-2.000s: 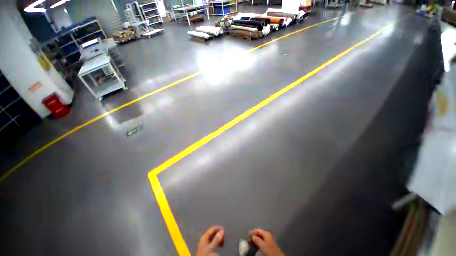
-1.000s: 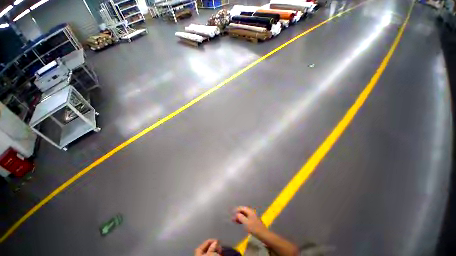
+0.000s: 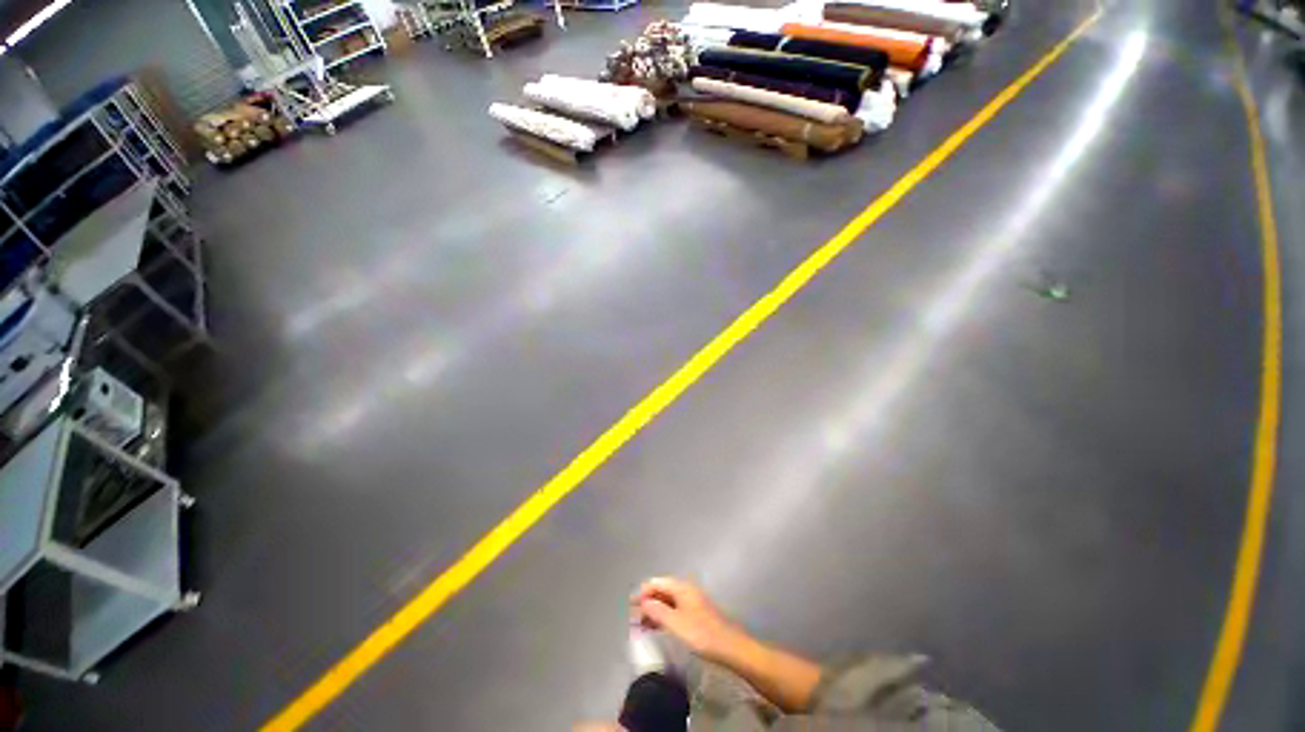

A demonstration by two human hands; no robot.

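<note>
My right hand (image 3: 684,618) is low in the centre of the view, with its fingers curled. A small pale thing (image 3: 647,655) shows just below the fingertips, with a dark shape (image 3: 656,702) under it. I cannot tell whether the hand holds the pale thing or it lies behind. My left hand (image 3: 598,726) is only a sliver at the bottom edge. Ahead on the floor lie stacked fabric rolls: white wrapped ones (image 3: 590,100), a brown one (image 3: 773,123), black ones (image 3: 784,69) and an orange one (image 3: 859,43).
A yellow lane line (image 3: 644,412) runs diagonally across the grey floor, and another (image 3: 1267,358) curves along the right. A white metal cart (image 3: 108,601) stands at lower left, with racks (image 3: 108,172) behind it. More rolls (image 3: 243,129) lie at upper left.
The view has moved forward past the near lane line, and the fabric rolls look closer. The cart has shifted to the lower left. My left hand has mostly dropped out of the bottom edge.
</note>
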